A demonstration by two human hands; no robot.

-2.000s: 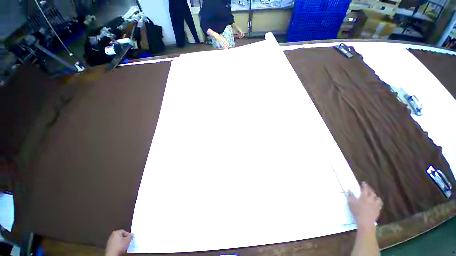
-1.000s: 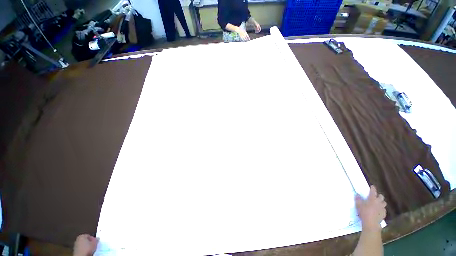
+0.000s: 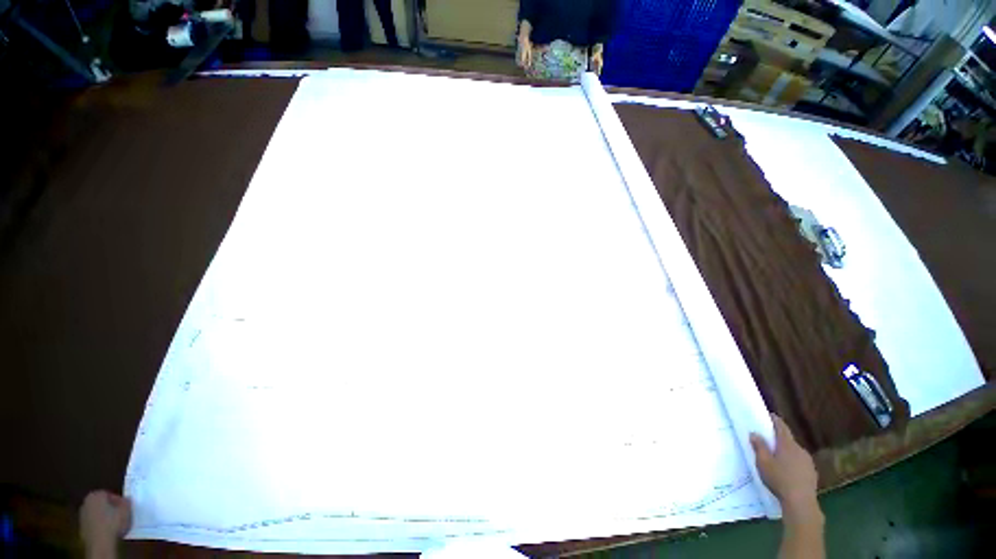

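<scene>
A wide white paper sheet [image 3: 437,284] with thin printed lines lies over brown fabric [image 3: 710,229] on the long table. Its right side is rolled into a long narrow roll [image 3: 683,284] reaching to the far edge. My left hand [image 3: 106,518] holds the sheet's near left corner at the lower left. My right hand [image 3: 789,472] grips the near end of the roll. Fingers of both hands are partly hidden. Wrinkled fabric shows right of the roll.
Three metal weights sit along the fabric's uneven edge: near [image 3: 868,395], middle [image 3: 832,246] and far [image 3: 713,121]. White paper [image 3: 874,262] lies beyond that edge. A person [image 3: 562,38] stands across the table before a blue crate [image 3: 668,42]. The wooden rim [image 3: 917,437] runs at lower right.
The left edge of the white sheet and my left hand have moved left, so the sheet covers more width. The rolled right side shows more clearly. The view has shifted. The person's hands have lowered.
</scene>
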